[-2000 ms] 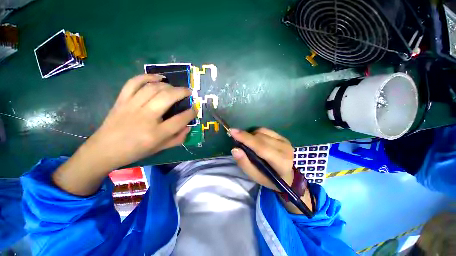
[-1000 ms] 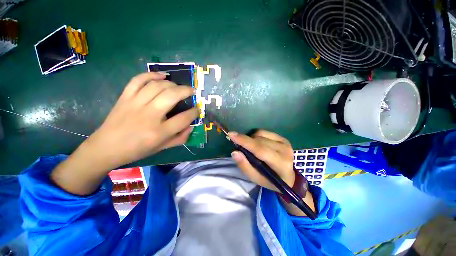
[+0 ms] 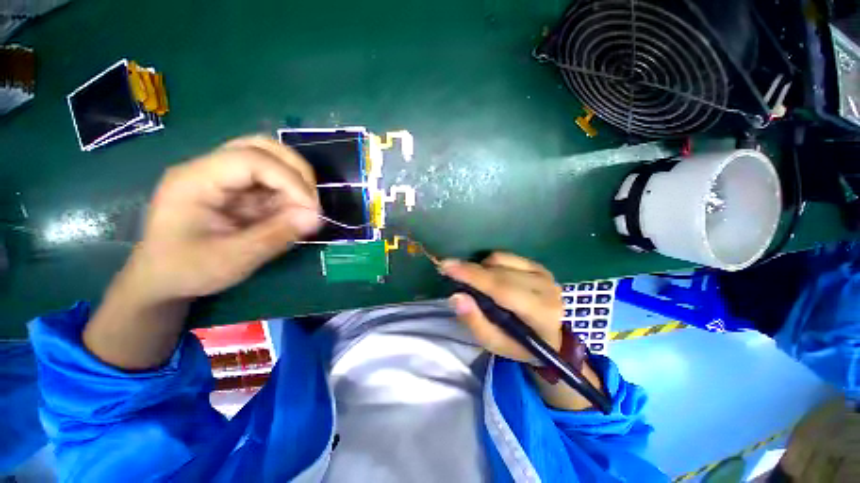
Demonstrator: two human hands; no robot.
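Two LCD modules [image 3: 337, 158] lie one above the other on the bench, dark with white edges. White-looking board-side flexes [image 3: 401, 141] stick out to their right. A green circuit board [image 3: 354, 261] shows bare below them, with a yellow-orange flex at its upper right corner. My left hand [image 3: 231, 212] is raised over the modules' left side and pinches thin solder wire [image 3: 341, 223], whose end reaches toward the lower module's right edge. My right hand [image 3: 504, 297] holds the soldering iron [image 3: 523, 332] like a pen, its tip near the board's flex.
A fanned stack of LCD modules [image 3: 108, 106] lies at the upper left. The fume fan [image 3: 634, 71] stands at the upper right, with a small orange flex piece beside it. The white cup [image 3: 702, 208] lies right. Red-and-white trays [image 3: 236, 354] and another person's blue sleeve [image 3: 825, 307] are lower.
My left hand has lifted off the modules and moved left, now with solder wire between its fingers. More of the modules and the green board shows. The iron has shifted slightly right and down.
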